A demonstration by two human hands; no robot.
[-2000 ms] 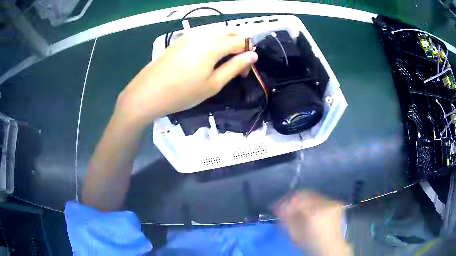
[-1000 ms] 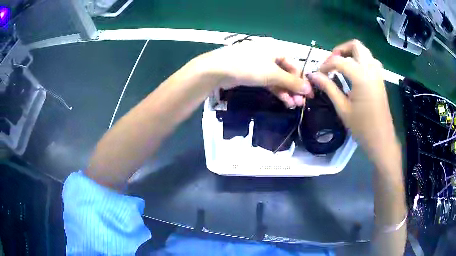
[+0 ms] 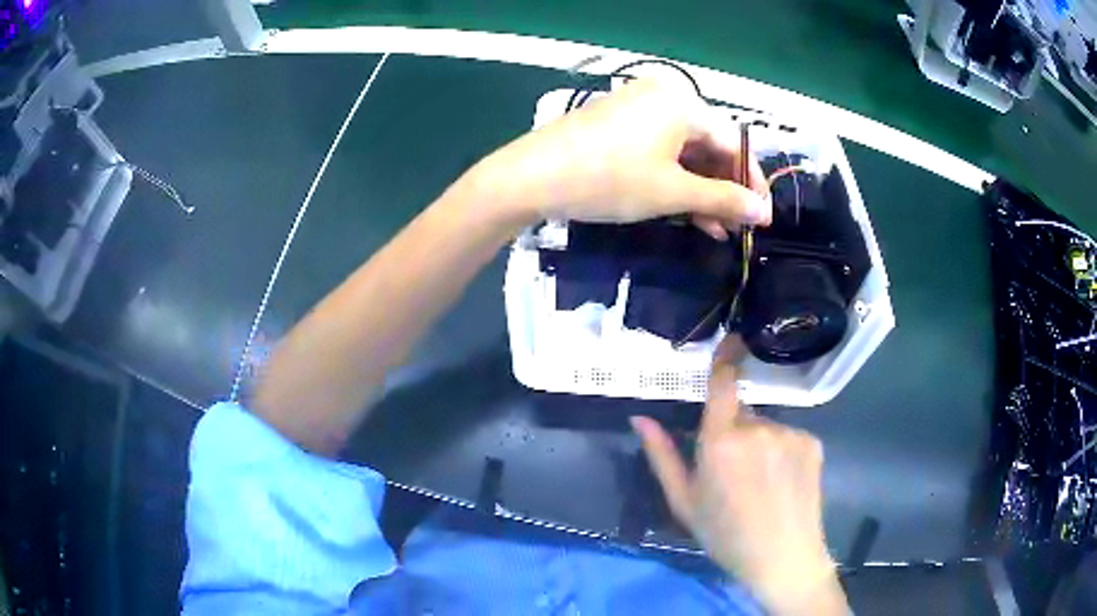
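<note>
The white bottom housing (image 3: 608, 371) lies open on the dark green worktop. The black optical engine (image 3: 650, 259) fills much of it, and the black projection lens (image 3: 796, 315) sits at its near right corner. My left hand (image 3: 638, 169) reaches over the far side and holds the thin red, yellow and black lead wires (image 3: 745, 247) between thumb and fingers. The wires run down beside the lens. My right hand (image 3: 758, 481) is at the near side, index finger extended to the housing's near edge beside the lens, thumb apart, with nothing seen in it.
A black parts tray (image 3: 1044, 361) with yellow-topped boards stands at the right. Other white units show at the left (image 3: 90, 241) and top right (image 3: 974, 60). A white rail (image 3: 457, 46) curves behind the housing. Black adhesive strips (image 3: 491, 484) hang along the near table edge.
My right hand has moved from the wires near the far side to the near edge by the lens. My left hand still holds the wires. The camera view has shifted between frames.
</note>
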